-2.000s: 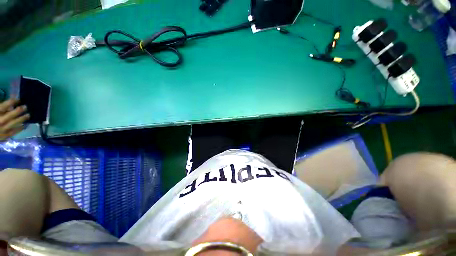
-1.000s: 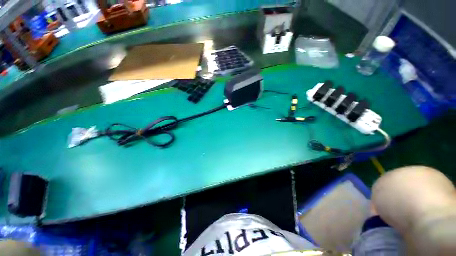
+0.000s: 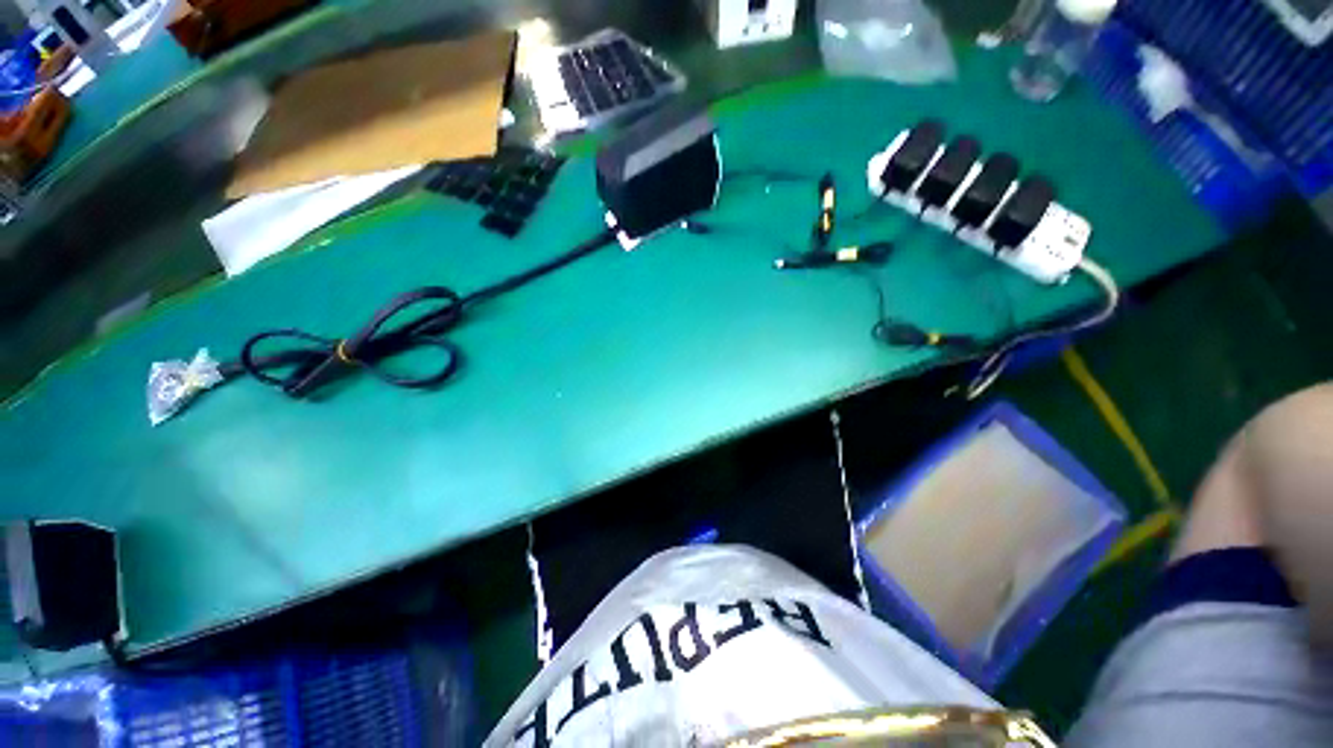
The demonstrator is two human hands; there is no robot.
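A black adapter unit stands on the green bench at the upper middle. Its thick black cord runs left in a looped bundle with a yellow band, ending in clear crinkled plastic. A second black unit stands at the bench's left front edge, partly cut off by the picture's edge. Thin black leads with yellow bands lie right of the first unit, near its side. Neither of my hands is in the picture; only bare skin above a dark-hemmed grey garment shows at the right edge.
A white power strip with several black adapters lies at right. A black pad sheet, cardboard, a gridded tray, a plastic bag and a bottle are behind. Blue bins are below the bench.
The view has tilted up and shifted, bringing the bench's rear into sight. The hand seen at the left unit earliest is out of the picture. The unit and cord appear unmoved on the bench.
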